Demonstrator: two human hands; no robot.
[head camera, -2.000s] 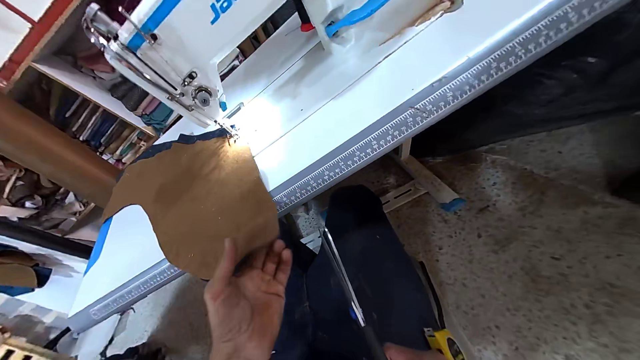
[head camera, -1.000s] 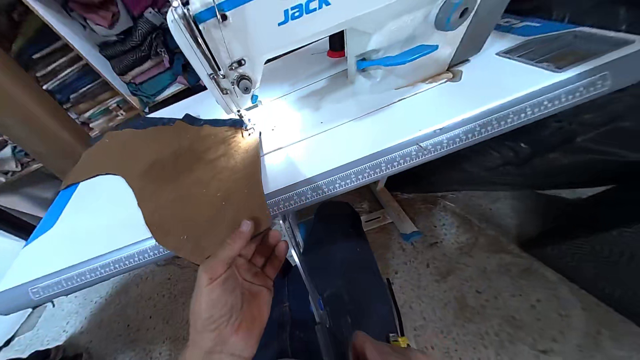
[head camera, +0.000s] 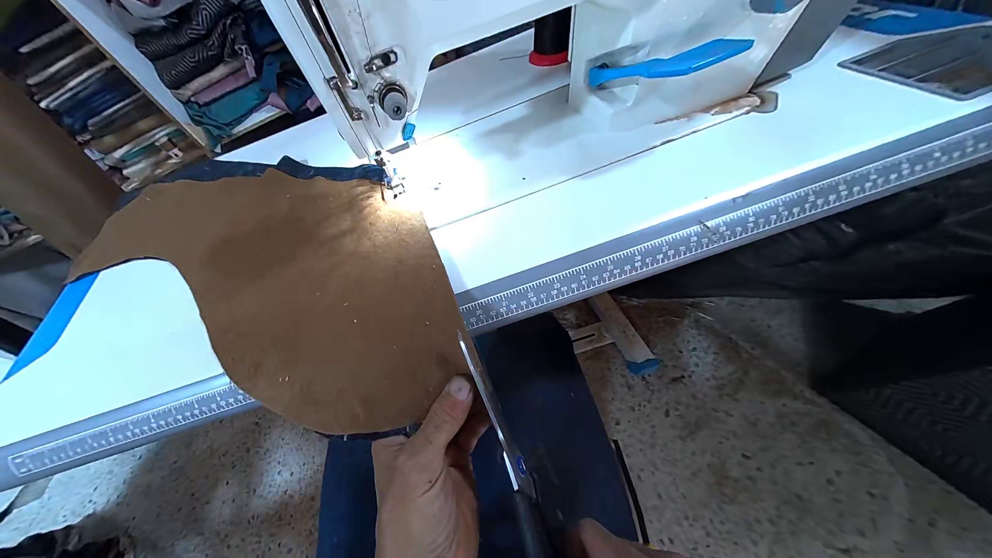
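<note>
A brown fabric piece (head camera: 325, 294) lies over dark blue fabric (head camera: 294, 169), its upper right corner at the presser foot (head camera: 391, 182) of a white sewing machine (head camera: 480, 23). My left hand (head camera: 434, 465) pinches the lower right corner of the brown piece between thumb and fingers. Along the right edge of that piece rest the blades of fabric scissors (head camera: 504, 434). My right hand (head camera: 612, 540), at the bottom edge and mostly out of view, is at the black handles; how its fingers sit there is hidden.
A measuring scale (head camera: 620, 260) runs along the front edge of the white table (head camera: 620, 209). Shelves with folded fabrics (head camera: 225, 70) stand at the upper left. Under the table are a wooden bar (head camera: 620, 329) and my legs in dark trousers. Black material (head camera: 837, 232) hangs at the right.
My left hand, open below the fabric two seconds ago, has closed on its corner. The scissors have come up to the fabric's right edge. The view has shifted.
</note>
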